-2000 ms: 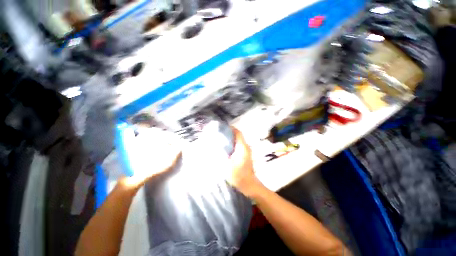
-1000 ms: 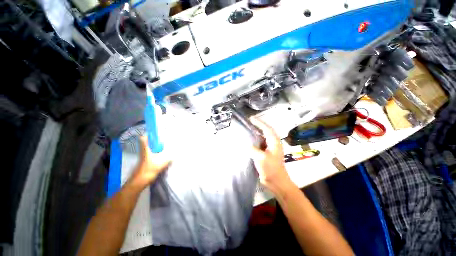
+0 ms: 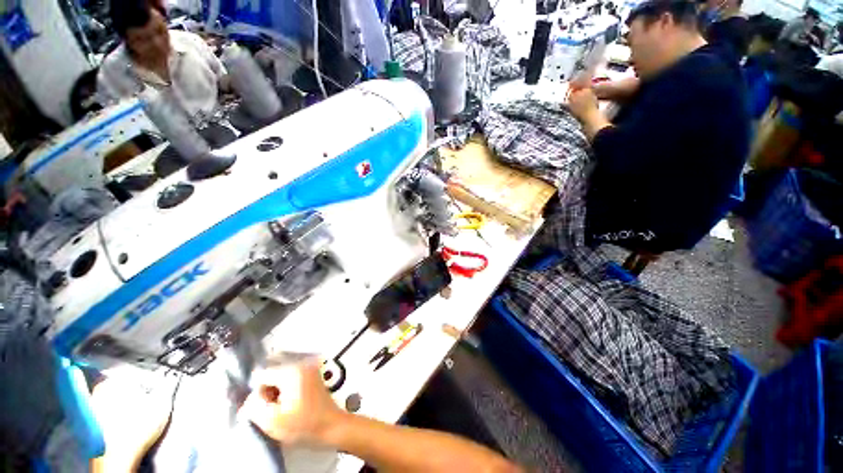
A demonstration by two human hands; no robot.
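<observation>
The grey cloth (image 3: 208, 420) lies at the needle area of the white and blue sewing machine (image 3: 268, 199), at the lower left, washed out by the lamp. My right hand (image 3: 294, 402) has its fingers closed on the cloth's right side, just right of the presser foot (image 3: 189, 346). My left hand (image 3: 129, 420) is at the lower left, overexposed and partly cut off by the bottom edge, beside the blue upright guard (image 3: 79, 406). It lies at the cloth, but its fingers cannot be made out.
On the table are a smartphone (image 3: 409, 294), thread snips (image 3: 397, 345), red-handled scissors (image 3: 465, 262), a swing-arm guide (image 3: 333, 373) and cardboard (image 3: 494, 185). A blue crate (image 3: 545, 393) holds checked garments (image 3: 629, 337) at right. Two people (image 3: 679, 129) (image 3: 162, 65) work nearby.
The view has swung right and up, so the machine and hands appear further left and neighbouring workers show. The swing-arm guide now shows on the table right of my right hand.
</observation>
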